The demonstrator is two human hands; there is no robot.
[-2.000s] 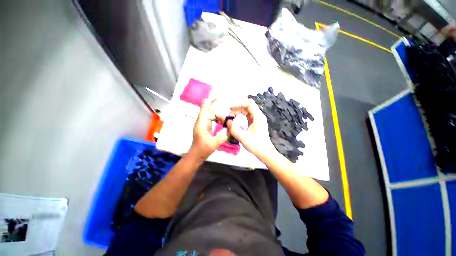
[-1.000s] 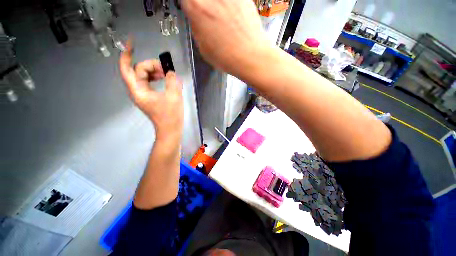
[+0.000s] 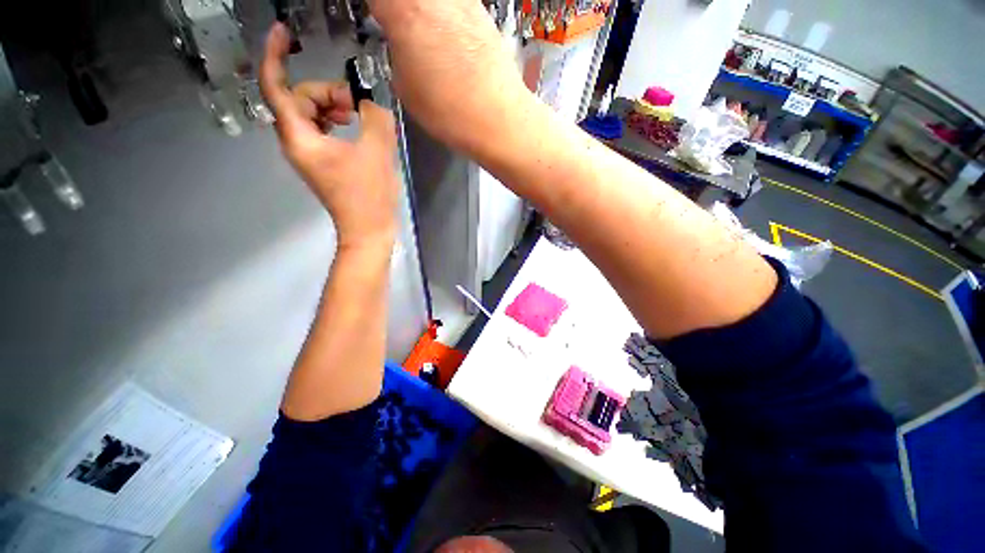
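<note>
My left hand (image 3: 335, 151) is raised at the upper left and holds a small black part (image 3: 358, 82) between thumb and fingers, close to a silvery overhead clip (image 3: 372, 71). My right hand (image 3: 432, 54) is raised at the top edge; its fingers are cut off by the edge, so its grip cannot be told. On the white table below, the pink fixture (image 3: 584, 409) holds black parts in its recess. A loose pile of black parts (image 3: 661, 416) lies to its right, partly behind my right arm.
More metal clips with pale paired tips (image 3: 221, 103) hang at the top left. A plain pink block (image 3: 537, 309) lies further back on the white table (image 3: 518, 391). A blue bin (image 3: 437, 402) with black parts and orange equipment (image 3: 430, 354) stand left of the table.
Since the earliest frame both hands have risen from the pink fixture to the overhead clips. In the last second, the left hand's black part has moved up to a clip.
</note>
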